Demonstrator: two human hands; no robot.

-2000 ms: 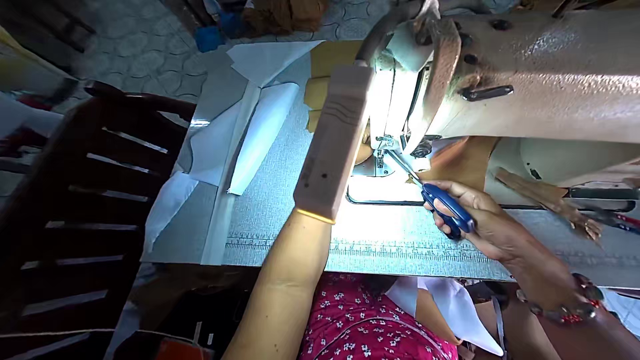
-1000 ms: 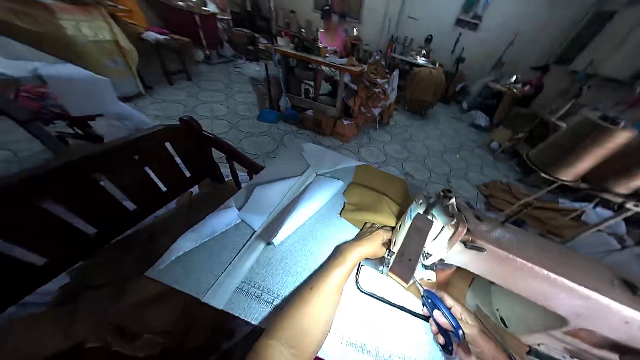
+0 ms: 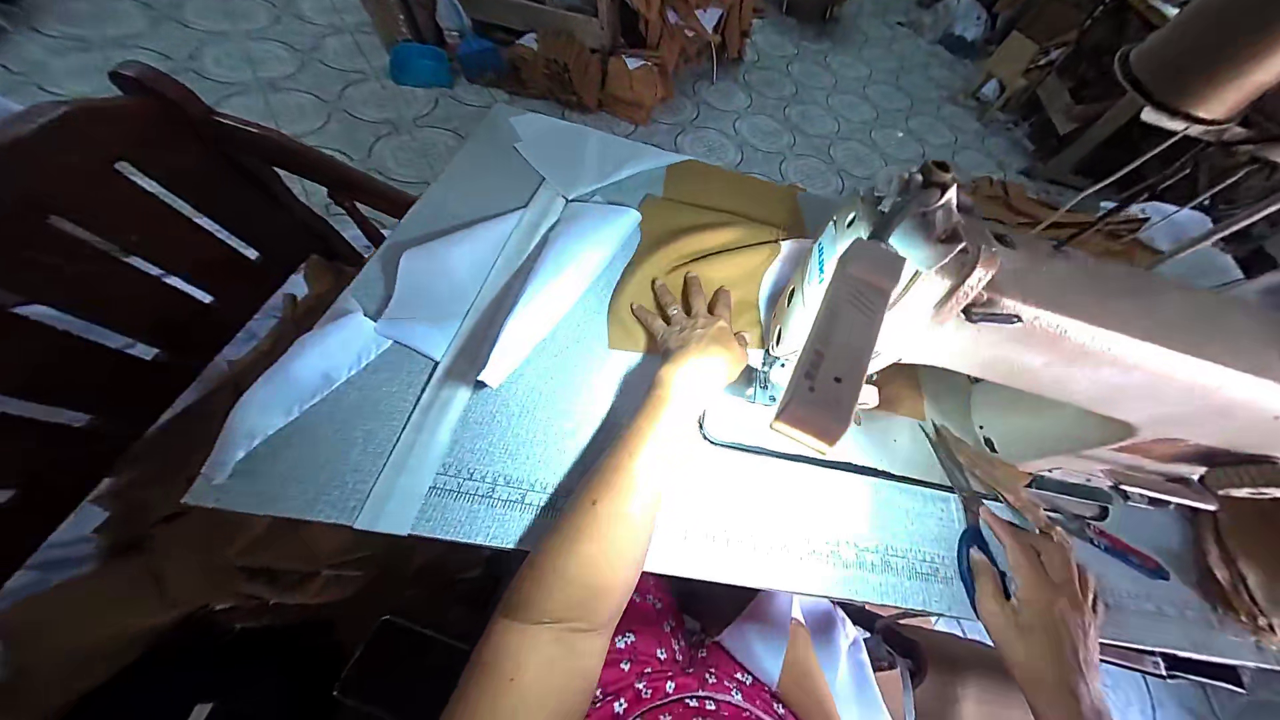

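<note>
My left hand [image 3: 692, 335] lies with spread fingers on a mustard-yellow fabric piece [image 3: 705, 245], just left of the needle area of a Juki sewing machine [image 3: 1120, 330]. A lamp or box-like attachment [image 3: 840, 345] on the machine head lights the presser foot [image 3: 763, 382]. On the right, my right hand [image 3: 1040, 600] holds blue-handled scissors [image 3: 972, 540], their blades pointing away from me and slightly parted over the table beside a scrap of brown material [image 3: 1000, 480]. White fabric pieces [image 3: 565, 285] lie on the left of the table.
A grey tabletop with printed ruler marks [image 3: 500, 495] bears the machine. A dark wooden bench [image 3: 130, 250] stands at the left. Another red-and-blue handled tool [image 3: 1125, 552] lies at the right. Beyond the table, brown scraps [image 3: 640, 85] and a blue plastic container [image 3: 420, 65] are on the tiled floor.
My right hand has moved the scissors away from the needle area to the right. My left hand, hidden behind the lamp at first, now lies flat on the yellow fabric. The view has swung.
</note>
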